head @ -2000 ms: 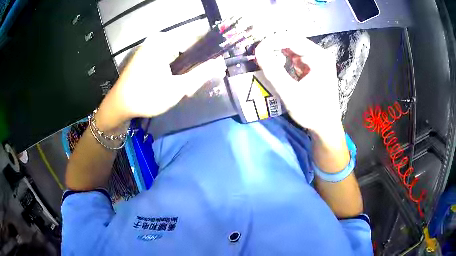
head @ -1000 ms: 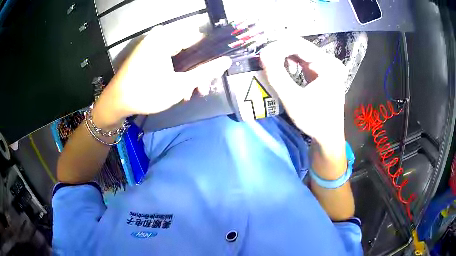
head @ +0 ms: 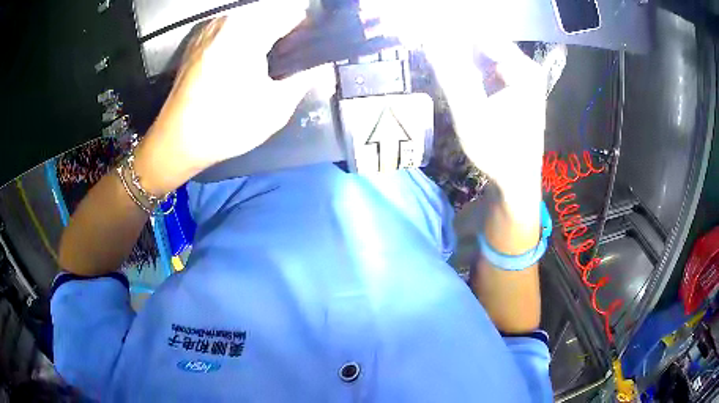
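Note:
My left hand (head: 236, 94) is at the upper left, overexposed, curled around a bundle of dark cables (head: 303, 43) whose ends point right towards the bright glare. My right hand (head: 497, 118) is at the upper right, also washed out, with its fingertips lost in the glare beside the fixture; I cannot tell whether it holds anything. Between the hands sits the loading fixture (head: 374, 77), a small grey block. In front of it is a pale label with an up arrow (head: 388, 134).
A light-blue basket (head: 162, 244) with dark cables is below my left forearm. A red coiled hose (head: 579, 236) hangs at the right, with a yellow fitting (head: 624, 382) at its lower end. A dark panel (head: 47, 79) is at the upper left.
The fixture, arrow label and both hands appear further left and slightly higher as the view shifts. My right hand now stands a little further from the fixture block. My left hand still holds the cables.

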